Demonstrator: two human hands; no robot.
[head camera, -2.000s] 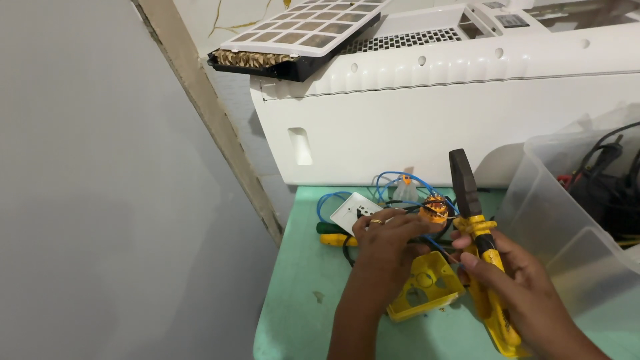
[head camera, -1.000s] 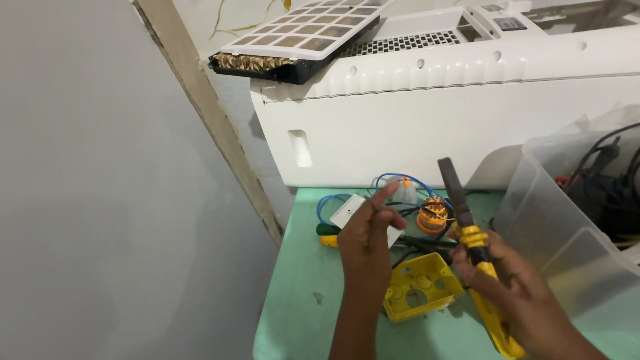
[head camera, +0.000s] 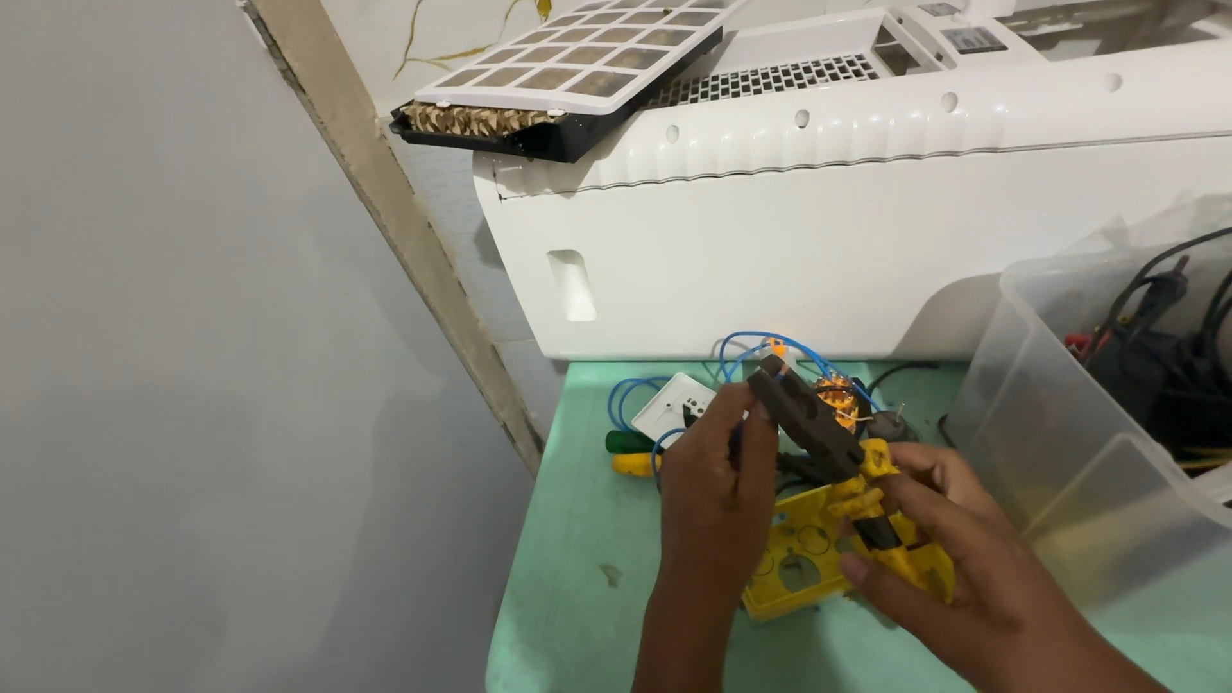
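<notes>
My right hand (head camera: 948, 539) is closed around the yellow-and-black handles of a pair of pliers (head camera: 813, 419). The dark jaws point up and left, close to the fingertips of my left hand (head camera: 717, 472). Those fingers pinch something small at the jaw tips, perhaps a wire end; it is too small to tell. Under the pliers lies a yellow plastic electrical box (head camera: 794, 563). Behind my left hand are a white faceplate (head camera: 679, 404) and blue wire (head camera: 626, 399). An orange-coloured round part (head camera: 837, 399) sits behind the pliers, partly hidden.
Green and yellow tool handles (head camera: 635, 464) lie left of my left hand on the green table (head camera: 577, 568). A clear plastic bin (head camera: 1068, 423) with black cables stands at the right. A large white appliance (head camera: 751, 250) with a filter grille (head camera: 587, 58) on it is behind.
My left hand has left the faceplate area and come to the pliers' jaws. The pliers have tilted leftward, from nearly upright to pointing at my left fingertips.
</notes>
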